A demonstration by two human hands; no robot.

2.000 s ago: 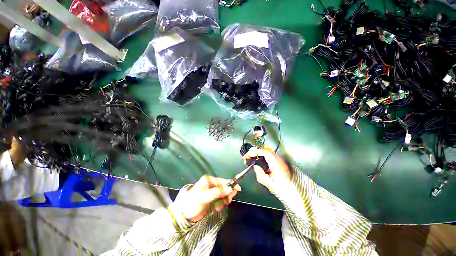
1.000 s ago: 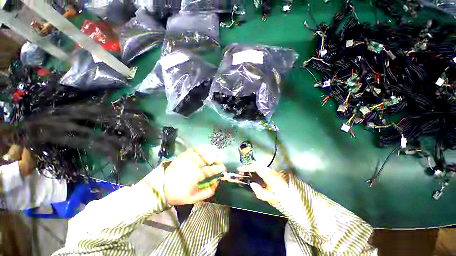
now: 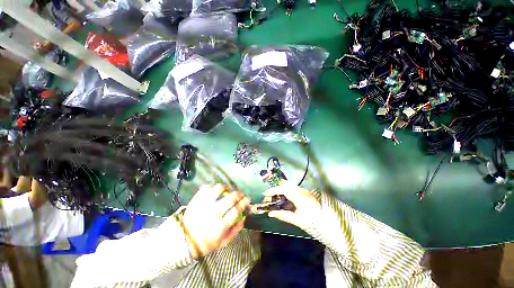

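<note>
My right hand [image 3: 296, 207] grips a small black housing [image 3: 277, 202] near the bench's front edge. A small green circuit board [image 3: 273, 174] with a thin black cable [image 3: 308, 163] lies just beyond its fingertips. My left hand [image 3: 216, 216] is closed around the screwdriver, whose handle is hidden by the hand. The screwdriver shaft [image 3: 256, 208] points right and meets the housing; the exact contact point is blurred. A loose heap of tiny screws [image 3: 247, 154] lies on the green top beyond my hands.
A black unit with coiled cable [image 3: 186, 162] lies left of the screws. Open plastic bags of black parts [image 3: 270, 93] stand behind. Cabled boards [image 3: 422, 84] pile up at right, black cables [image 3: 84, 149] at left. Another person's hand [image 3: 35, 191] shows at far left, above a blue stool [image 3: 107, 232].
My left hand has come up and turned over the screwdriver; its green handle, seen a second ago, is now covered. My right hand stays at the housing. The view has shifted slightly.
</note>
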